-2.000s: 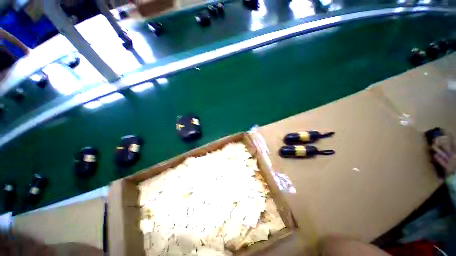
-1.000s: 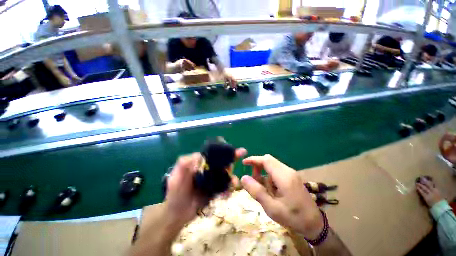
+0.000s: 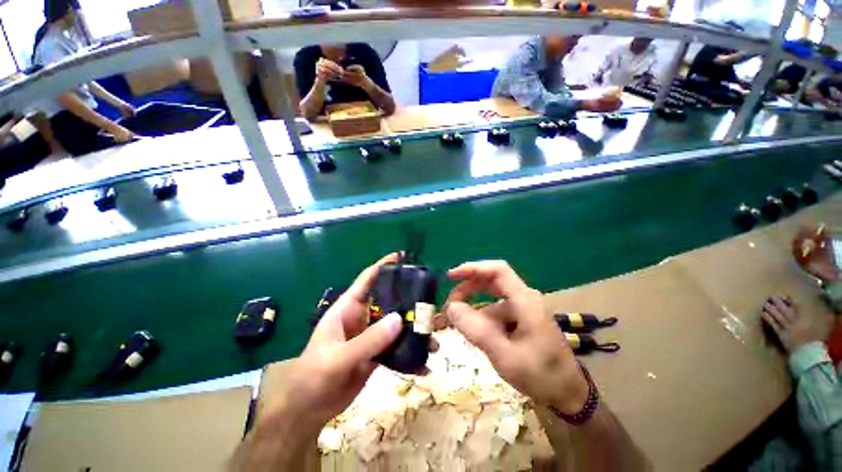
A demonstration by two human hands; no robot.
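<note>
My left hand [image 3: 337, 355] holds a glossy black corded unit [image 3: 399, 300] above the heap of pale slips, its thin black loops pointing up and away. The unit has a pale patch and small yellow marks on its face. My right hand [image 3: 512, 336] is just right of the unit, thumb and index finger bent close to each other; whether a small piece is between them I cannot tell. The pale slips [image 3: 415, 433] lie below both hands, and the forearms hide most of their box. Two slim black pieces [image 3: 582, 323] with yellow bands lie right of my right hand.
A green conveyor belt [image 3: 591, 240] crosses beyond my hands, carrying spaced black units [image 3: 257, 320]. A metal-framed shelf [image 3: 462, 28] stands above it. Several people sit or stand on the far side. Another person's hands [image 3: 785, 318] are at the right edge by the cardboard cover [image 3: 692, 341].
Both hands came into view with the black unit, which is now more upright with its pale patch showing. The view has lifted to show the far side. Units on the belt have shifted.
</note>
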